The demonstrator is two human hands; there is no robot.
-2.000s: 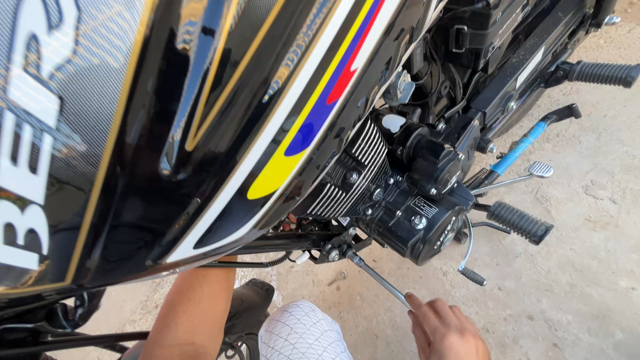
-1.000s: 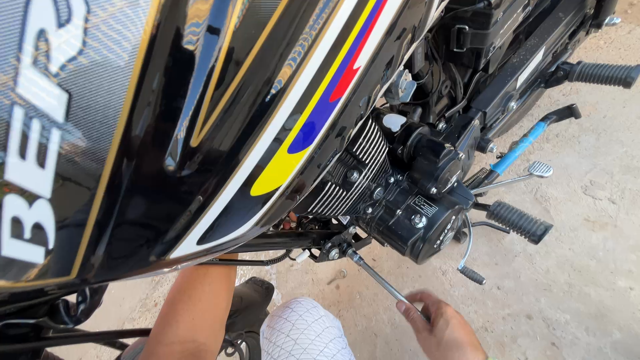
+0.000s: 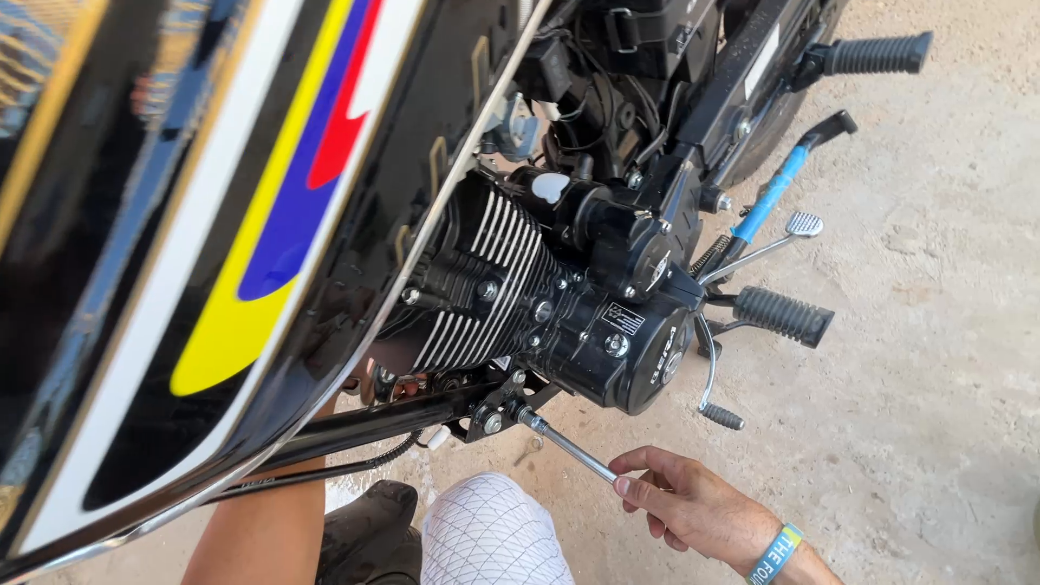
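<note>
My right hand (image 3: 686, 497), with a wristband at the wrist, grips the outer end of a chrome socket wrench handle (image 3: 573, 453). The wrench's other end sits at a bolt on the black engine mounting bracket (image 3: 492, 422), below the finned cylinder (image 3: 487, 284) and the black engine cover (image 3: 638, 357). My left forearm passes behind the black frame tube (image 3: 366, 422); of my left hand (image 3: 404, 388), only bits of fingers show between tube and cylinder, so its hold is hidden.
The striped fuel tank (image 3: 325, 244) covers the left side. At right, the gear lever (image 3: 719, 416), the rubber footpegs (image 3: 784, 315) and a stand with blue wrapping (image 3: 768, 199) stick out over the concrete ground (image 3: 918, 341). My knee (image 3: 491, 528) is below the bracket.
The view has moved closer to the engine. My right hand stays on the outer end of the wrench, which remains at the bracket.
</note>
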